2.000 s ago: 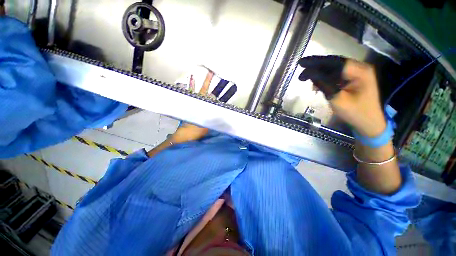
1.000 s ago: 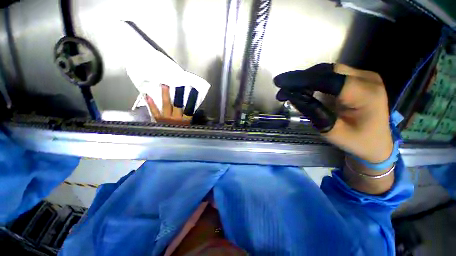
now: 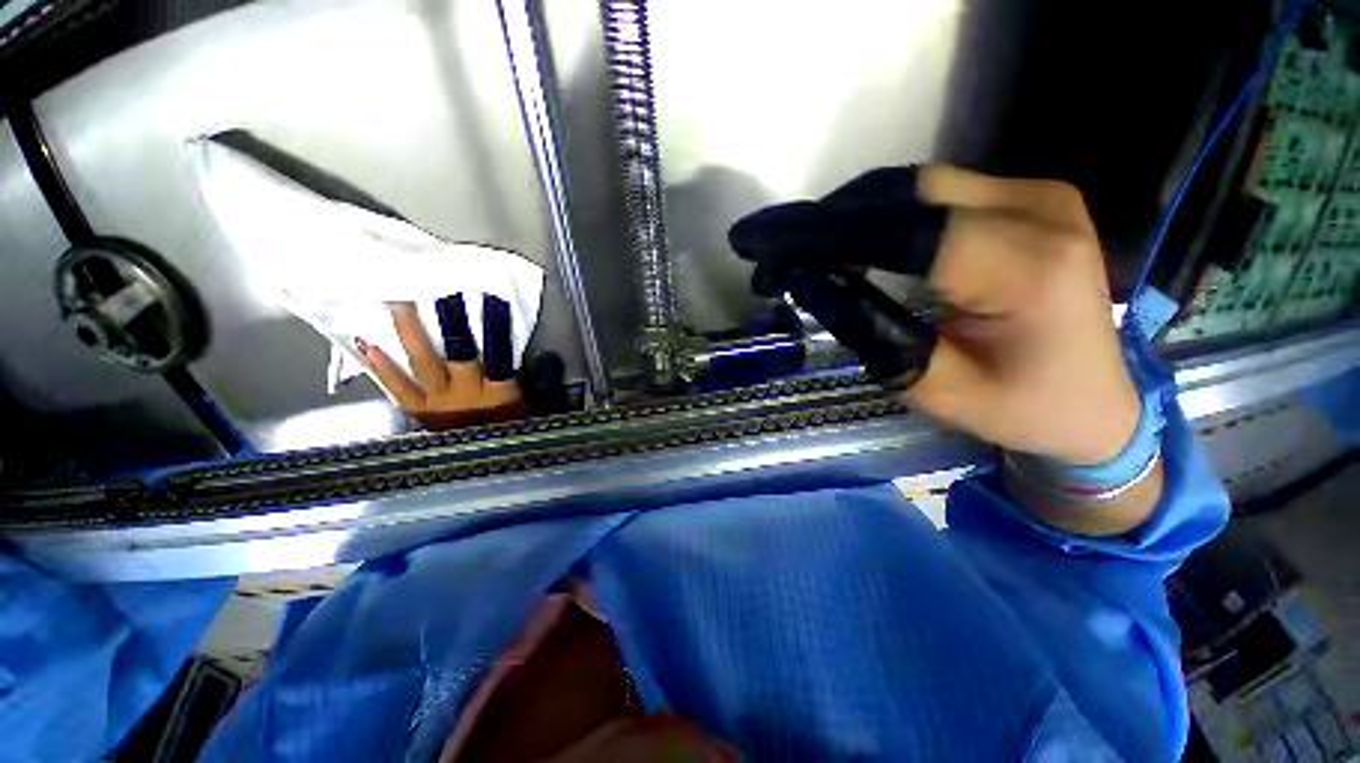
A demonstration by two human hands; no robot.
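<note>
My left hand (image 3: 455, 373) reaches over the conveyor rail and lies on a white wiping cloth (image 3: 343, 254) on the metal pan. Its fingers are spread on top of the cloth, and dark finger cots cover some fingertips. My right hand (image 3: 895, 283) is raised over the rail, right of the lead screw (image 3: 638, 179). Its fingertips in black finger cots are brought close together. A small glint shows by them, but I cannot make out any held thing. A light blue strap is on the right wrist. The conveyor rail (image 3: 448, 507) with its chain runs below both hands.
A black handwheel (image 3: 127, 306) on a dark shaft is at the left. A shiny rod (image 3: 545, 164) crosses the pan beside the lead screw. Green circuit boards (image 3: 1298, 194) and a blue cord (image 3: 1216, 142) are at the right. Another blue sleeve (image 3: 105, 641) shows at lower left.
The view has turned and shifted, so the handwheel appears lower and further left. More of the cloth and my left fingers show than at first. My right hand remains raised, fingertips together.
</note>
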